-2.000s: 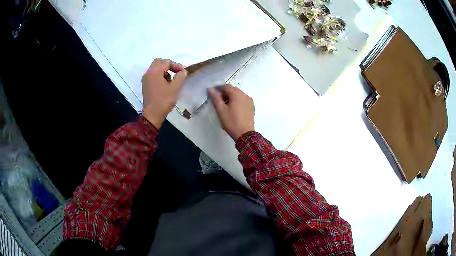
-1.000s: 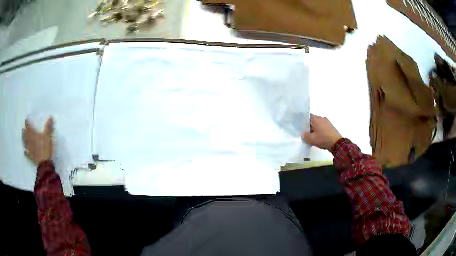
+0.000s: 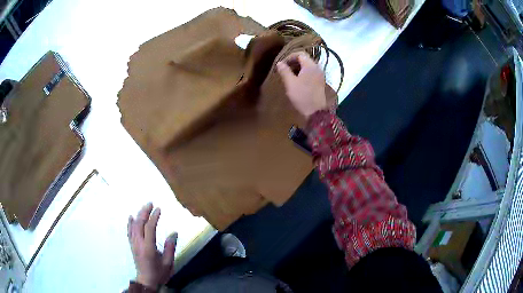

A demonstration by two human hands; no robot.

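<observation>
A pile of brown bag panels (image 3: 229,166) lies on the white table in front of me, overlapping and uneven. The top panel is bent up in a fold towards its upper right. My right hand (image 3: 304,83) is at this raised part, with thumb and fingers pinched on the panel's edge; the fingertips are partly hidden. Bundled brown handle loops (image 3: 334,63) lie just beyond that hand. A small dark label (image 3: 298,137) shows below my right wrist. My left hand (image 3: 150,246) is empty with fingers spread, below and left of the pile.
A neat stack of notched brown panels (image 3: 34,137) lies at the left. A white sheet (image 3: 86,229) with a thin dark strip (image 3: 63,212) is at the lower left. More brown pieces (image 3: 395,10) lie at the far edge. The table's edge and shelving (image 3: 467,200) are at the right.
The view has turned right, from the white sheets to the brown pile. My right hand has left the sheet's edge and taken hold of a panel. My left hand is off the sheets' middle, fingers spread.
</observation>
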